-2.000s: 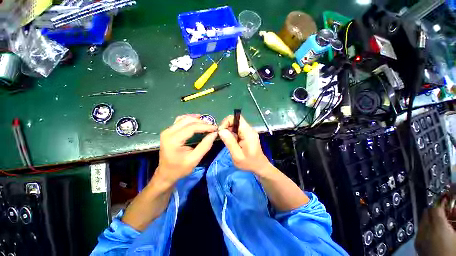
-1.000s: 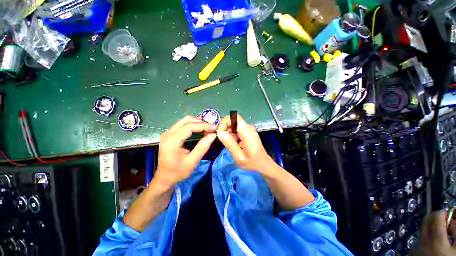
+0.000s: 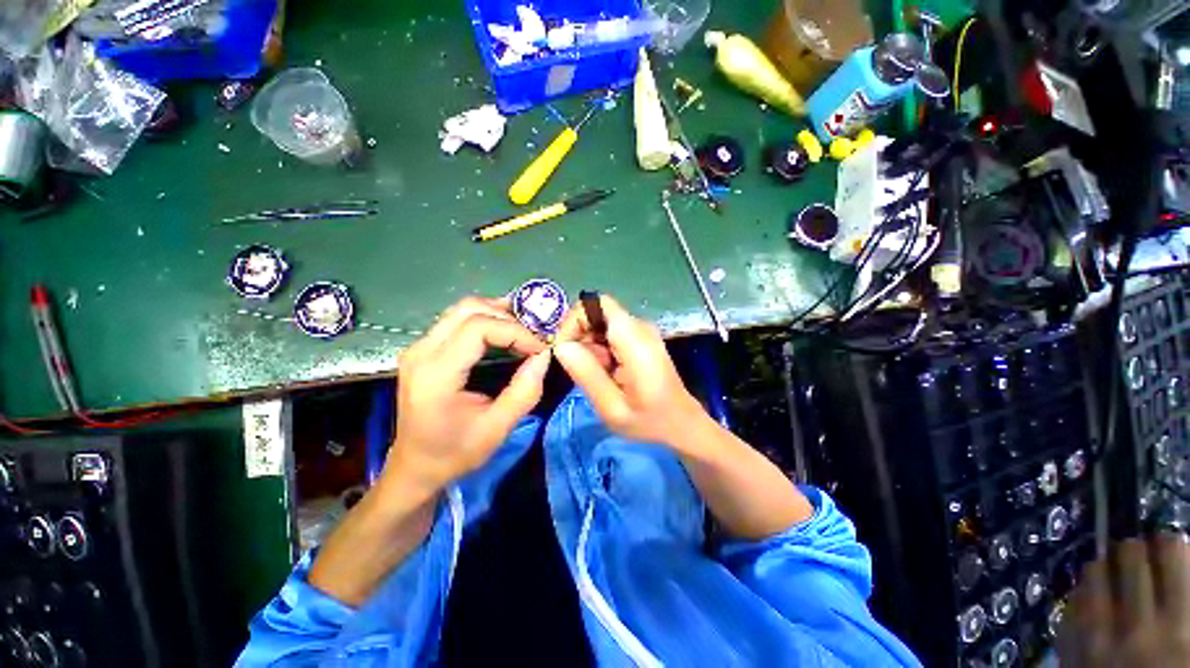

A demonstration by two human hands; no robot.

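Observation:
A round module (image 3: 539, 305) with a dark ring and a pale inside lies at the table's front edge, just beyond my fingertips. My left hand (image 3: 470, 379) is bare, its thumb and forefinger pinched together at a tiny thing too small to name. My right hand (image 3: 626, 372) meets it fingertip to fingertip. A short dark stick-like tool (image 3: 594, 313) stands up from my right hand's fingers; its lower part is hidden. Two more round modules, one (image 3: 259, 272) and another (image 3: 324, 309), lie to the left.
A yellow screwdriver (image 3: 544, 165), yellow-and-black stick (image 3: 542, 215), tissue (image 3: 472, 128) and blue bin (image 3: 555, 72) lie beyond. Tweezers (image 3: 300, 212) lie left, a metal rod (image 3: 694, 265) right. Black trays (image 3: 914, 431) flank the bench. Another person's blurred hand (image 3: 1125, 611) shows lower right.
The view has shifted. The module beyond my fingertips, partly covered before, now shows fully. My hands stay together, and the dark tool in my right hand has tilted slightly left.

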